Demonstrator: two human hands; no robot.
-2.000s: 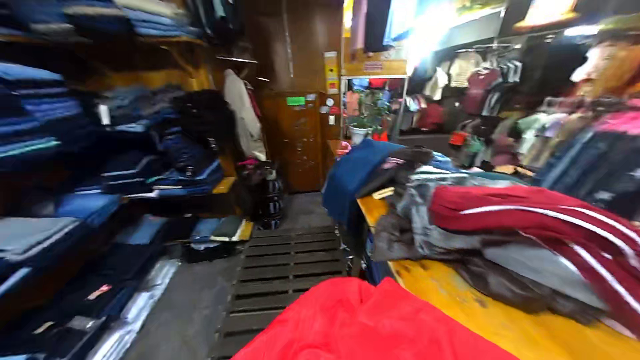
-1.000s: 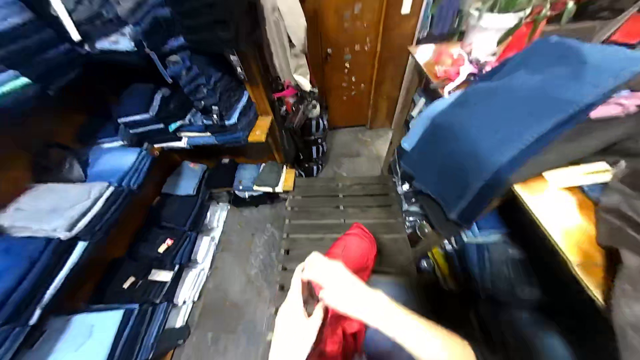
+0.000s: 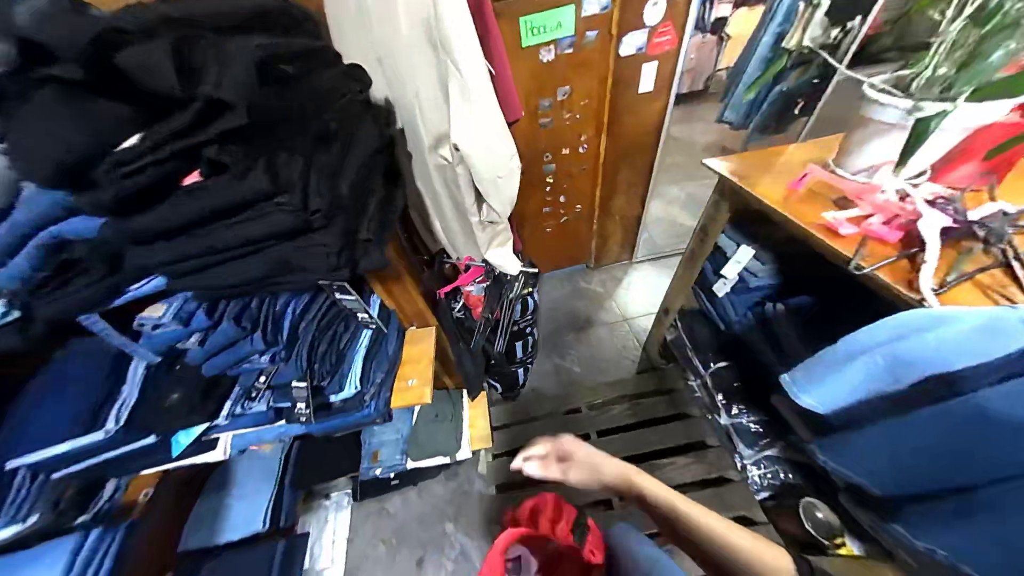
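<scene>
My right hand [image 3: 570,462] reaches in from the lower right, over the slatted wooden pallet on the floor. It is blurred, and no object shows in it. Just below and left of it, at the bottom edge, lies a bunched red garment [image 3: 548,534], with a dark patch on its right side. My left hand does not show; whether it is under the garment cannot be seen. A bit of blue denim [image 3: 636,552] shows beside the red cloth.
Shelves of folded jeans [image 3: 280,352] and black clothes [image 3: 240,160] fill the left. A wooden table [image 3: 800,172] bears hangers and a potted plant [image 3: 888,128]; denim [image 3: 920,432] hangs at right. A black bag [image 3: 512,336] stands near the wooden door [image 3: 560,160].
One second ago both my hands were at the red garment; now my right hand is away from it and my left hand is out of sight. The view has moved forward.
</scene>
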